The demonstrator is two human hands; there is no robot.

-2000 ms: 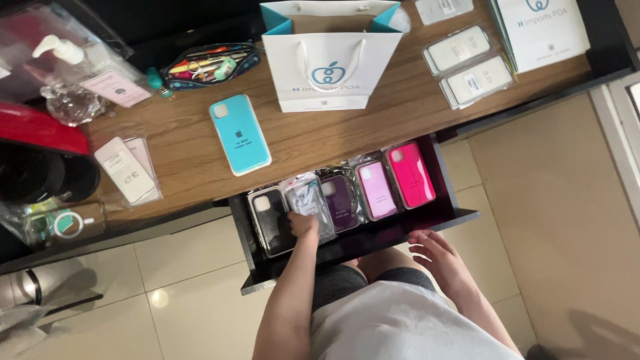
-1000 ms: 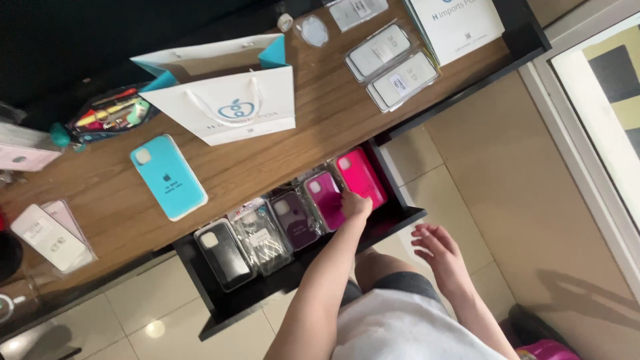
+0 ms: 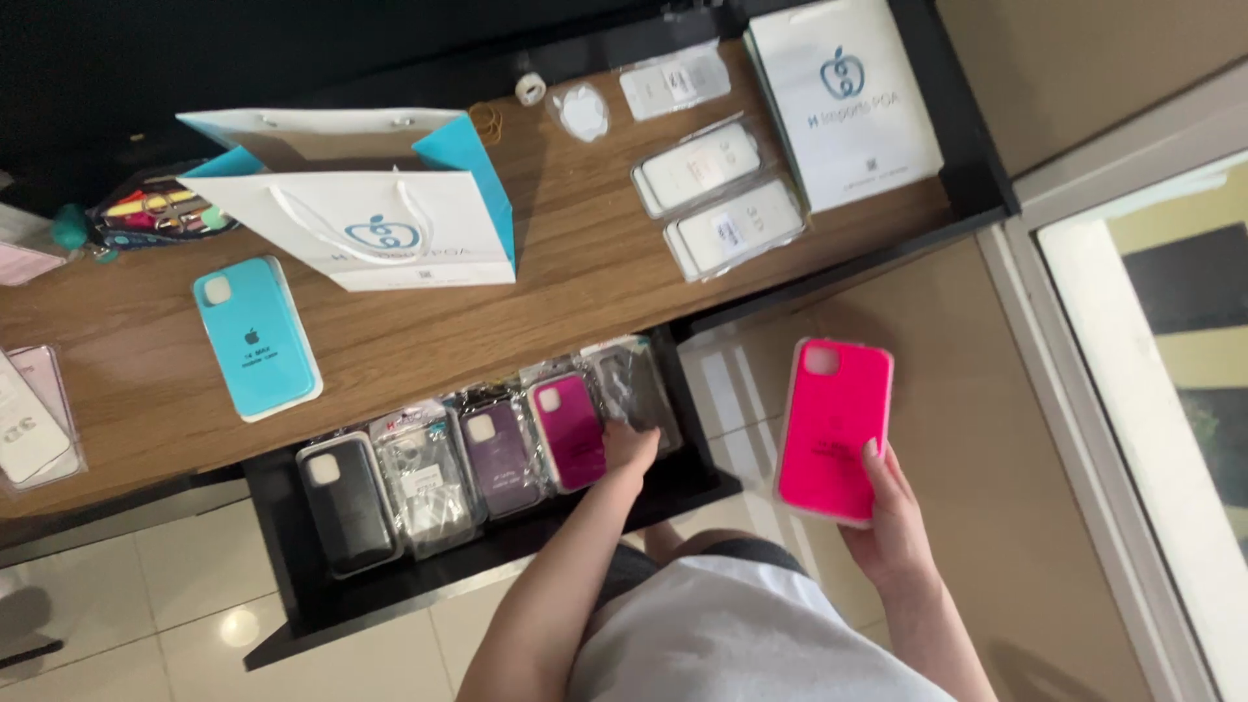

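Note:
My right hand (image 3: pixel 889 522) holds a hot-pink phone case in clear packaging (image 3: pixel 836 419) by its lower right edge, to the right of the drawer. My left hand (image 3: pixel 632 450) reaches into the open black drawer (image 3: pixel 429 585), at the gap between a magenta phone case (image 3: pixel 567 434) and a clear-packed grey case (image 3: pixel 624 385); its fingertips are partly hidden, so its grasp is unclear. Farther left in the drawer stand a purple case (image 3: pixel 500 458), a clear case in a plastic bag (image 3: pixel 426 487) and a black case (image 3: pixel 349 502).
On the wooden desk (image 3: pixel 565 263) are a turquoise phone case (image 3: pixel 258 336), a white paper bag with handles (image 3: pixel 390 234), boxed screen protectors (image 3: pixel 736 229), a flat white bag (image 3: pixel 848 107) and a pouch of pens (image 3: pixel 161 210). A window frame (image 3: pixel 1102 390) runs along the right.
The hot-pink case, in the drawer's right end a second ago, is now out in my right hand. My left hand remains at the drawer's right part, where the grey case now shows. The view has shifted.

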